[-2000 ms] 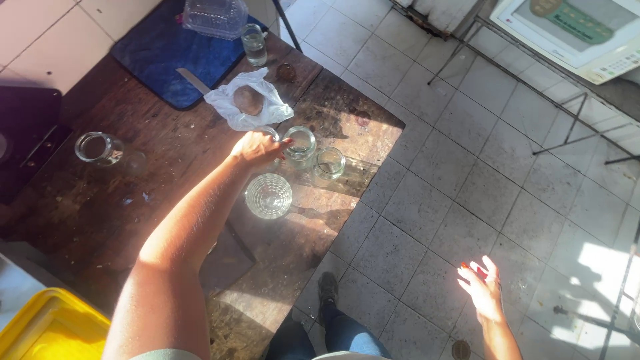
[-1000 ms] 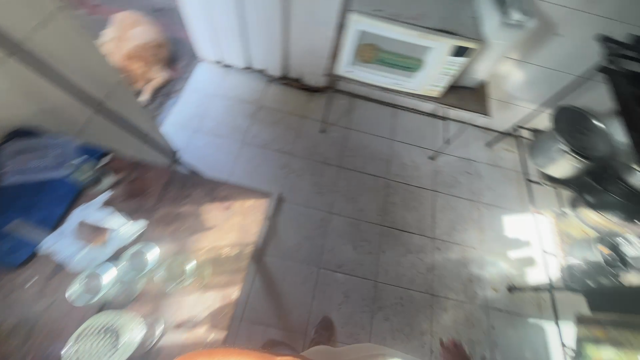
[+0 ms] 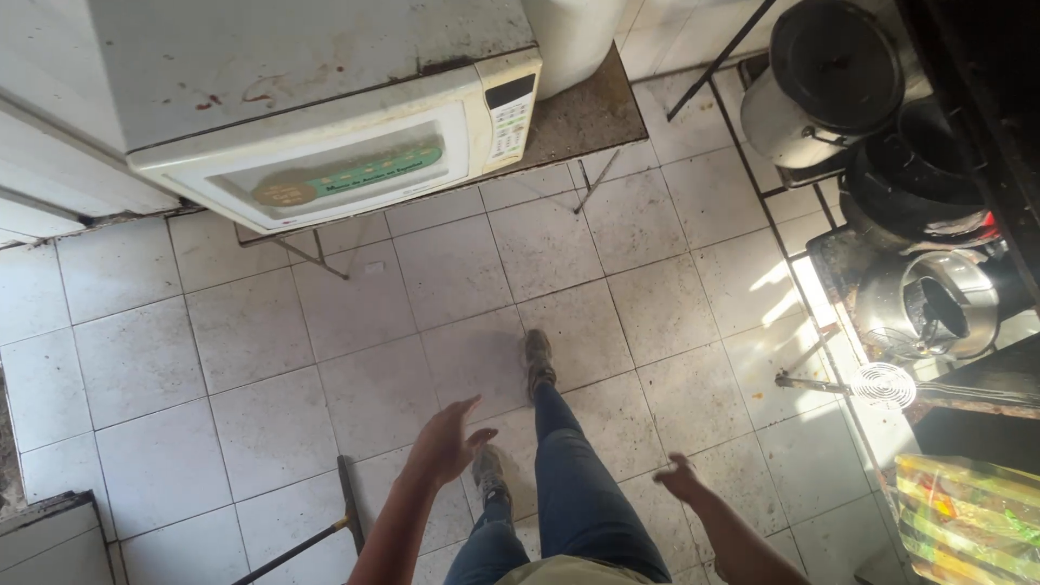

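Observation:
My left hand (image 3: 448, 439) hangs over the tiled floor at lower centre, fingers apart, holding nothing. To the right of my legs, my right hand (image 3: 681, 478) hangs over the tiles; its fingers look partly curled and nothing shows in them. Between the two are my legs in blue jeans (image 3: 587, 487), one shoe (image 3: 538, 357) set ahead of the other. A floor squeegee (image 3: 349, 504) with a dark handle lies nearest to my left hand, at its lower left. Neither hand touches any object.
A white microwave oven (image 3: 341, 154) stands on a low metal-legged stand (image 3: 597, 122) ahead. Along the right side are a large lidded pot (image 3: 780, 122), black pots (image 3: 886, 187), a steel pot (image 3: 967, 301), a wire spiral masher (image 3: 884, 385) and a striped colourful cloth or plastic (image 3: 967, 520).
The view has swung right, away from the wooden table with glass jars. My left hand, over the jars two seconds ago, now hangs in the air over the floor.

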